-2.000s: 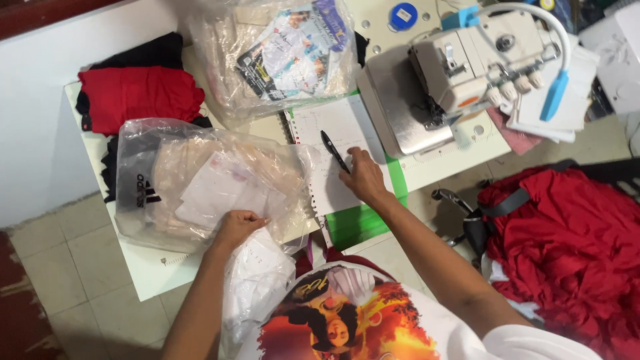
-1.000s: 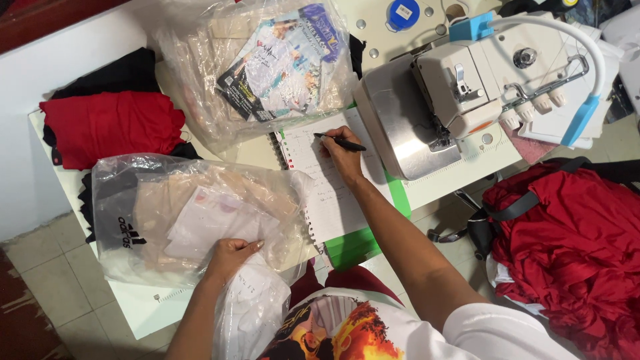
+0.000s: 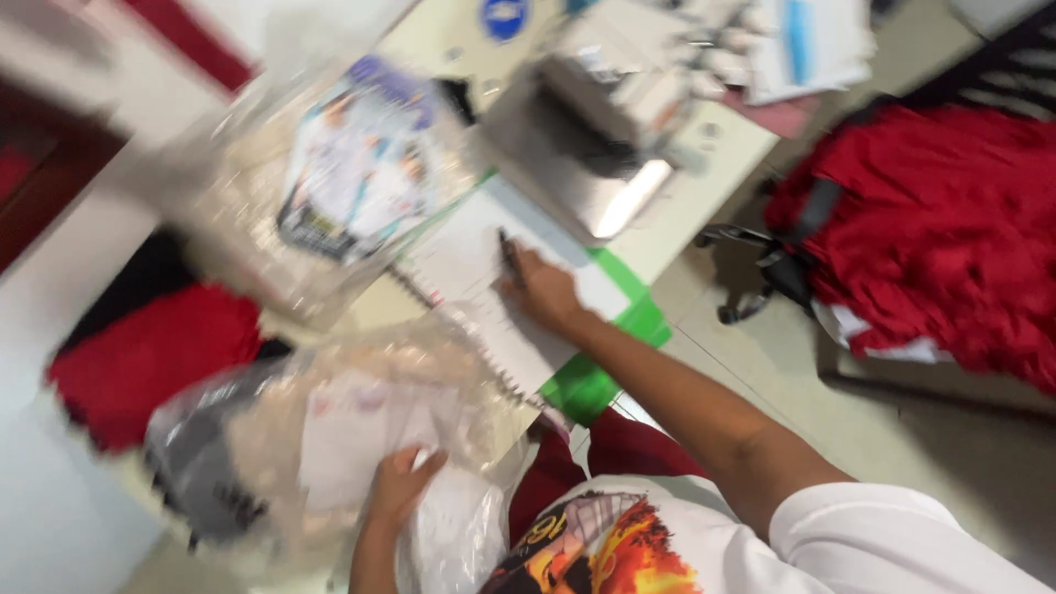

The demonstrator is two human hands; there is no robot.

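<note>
My right hand [image 3: 540, 285] is closed on a black pen [image 3: 506, 246], whose tip points at the upper part of a spiral notebook page [image 3: 470, 247]. The notebook has a green cover [image 3: 582, 388] and lies at a slant on the table. My left hand [image 3: 404, 487] rests at the near edge of a clear plastic bag [image 3: 272, 412] with beige pieces and white papers [image 3: 346, 429]. Its fingers touch white material in plastic [image 3: 458, 528] below; whether they grip it cannot be made out. The view is blurred.
A sewing machine [image 3: 594, 124] stands right beside the notebook. Another plastic bag [image 3: 247, 198] with printed sheets lies beyond it. Folded red cloth [image 3: 165, 355] sits at the left. Red fabric [image 3: 940, 239] is heaped at the right, past the edge of the table [image 3: 701, 190].
The pen, seen pointing at the page two seconds ago, has stayed in my right hand near the upper page. My left hand has stayed by the plastic bag. The view has turned.
</note>
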